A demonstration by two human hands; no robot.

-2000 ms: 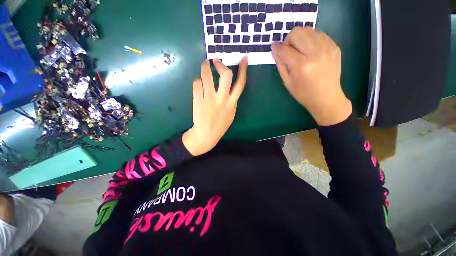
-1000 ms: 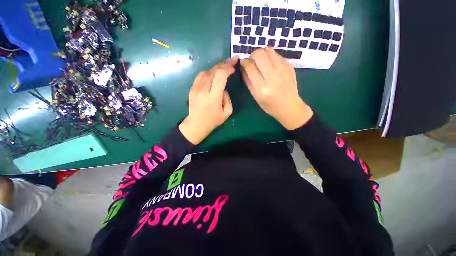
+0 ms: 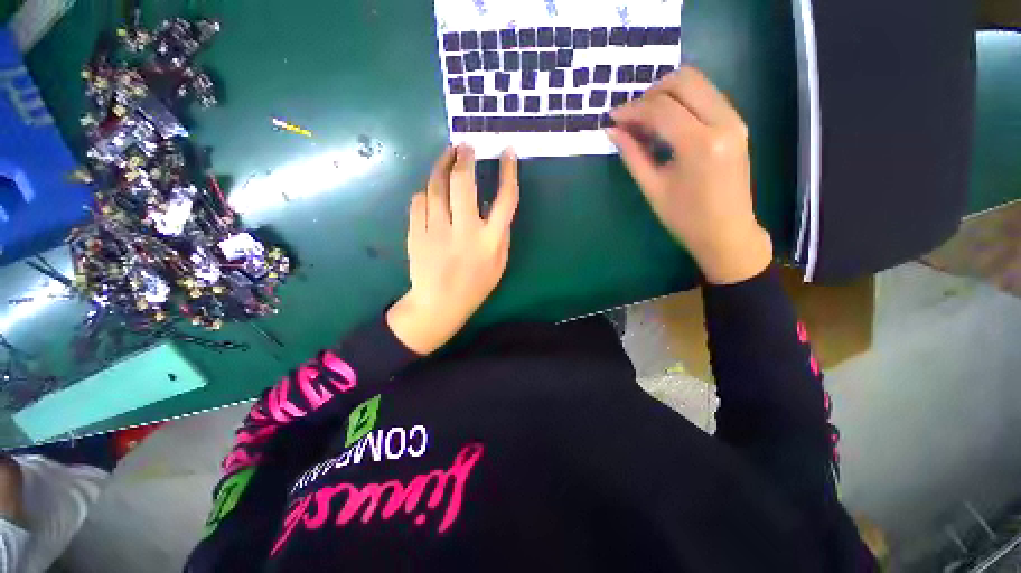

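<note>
A white backing sheet point(image 3: 560, 147) with rows of small black adhesive pads point(image 3: 526, 82) lies flat on the green bench top. A black strip point(image 3: 526, 123) runs along its near part. My left hand point(image 3: 459, 241) rests at the sheet's near left edge, fingers spread, fingertips on the edge, holding nothing. My right hand point(image 3: 696, 168) is over the sheet's near right corner. Its thumb and index finger are pinched at the right end of the black strip. A small dark piece shows between the fingers, blurred.
A tangled heap of wired circuit boards point(image 3: 168, 202) lies at left, beside a blue plastic block point(image 3: 39, 157). A pale green bar point(image 3: 112, 392) lies at the bench edge. Black foam sheets point(image 3: 890, 134) stand right. A small yellow piece point(image 3: 292, 128) lies mid-left. A person's sleeve point(image 3: 56, 498) shows lower left.
My hands were close together at the sheet's near left edge and have moved apart. My right hand has gone right to the strip's end. My left hand has spread flat. The sheet lies flatter.
</note>
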